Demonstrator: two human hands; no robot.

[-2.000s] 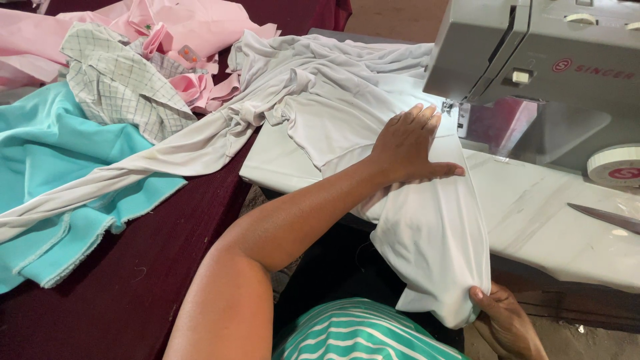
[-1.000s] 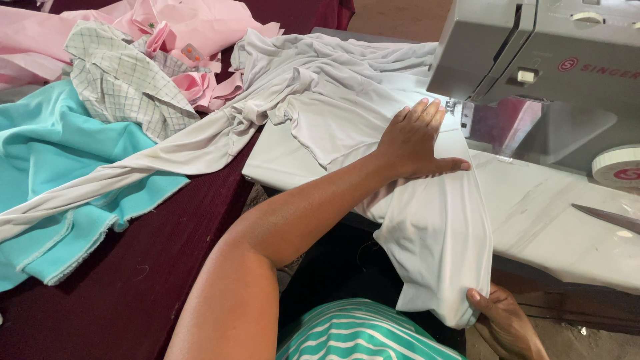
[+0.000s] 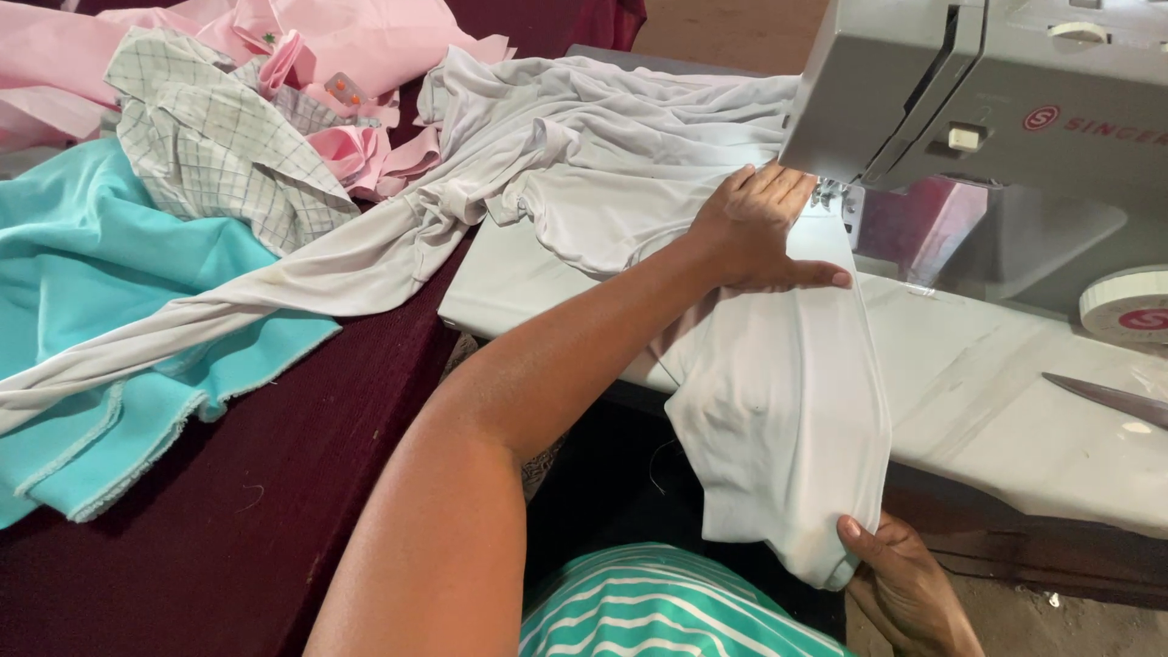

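Observation:
A long piece of white fabric lies over the sewing machine's bed and hangs down past the table's front edge toward me. My left hand rests flat on it just left of the presser foot, thumb spread toward the fabric's right edge. At the lower end, my right hand pinches the hanging corner between thumb and fingers. The grey Singer sewing machine stands at the upper right; its needle is hard to make out. More of the white fabric is bunched behind and left of my left hand.
Turquoise fabric, checked fabric and pink fabric lie on the dark red cloth at the left. A blister pack lies among them. A pointed metal blade and a white round Singer item are at the right.

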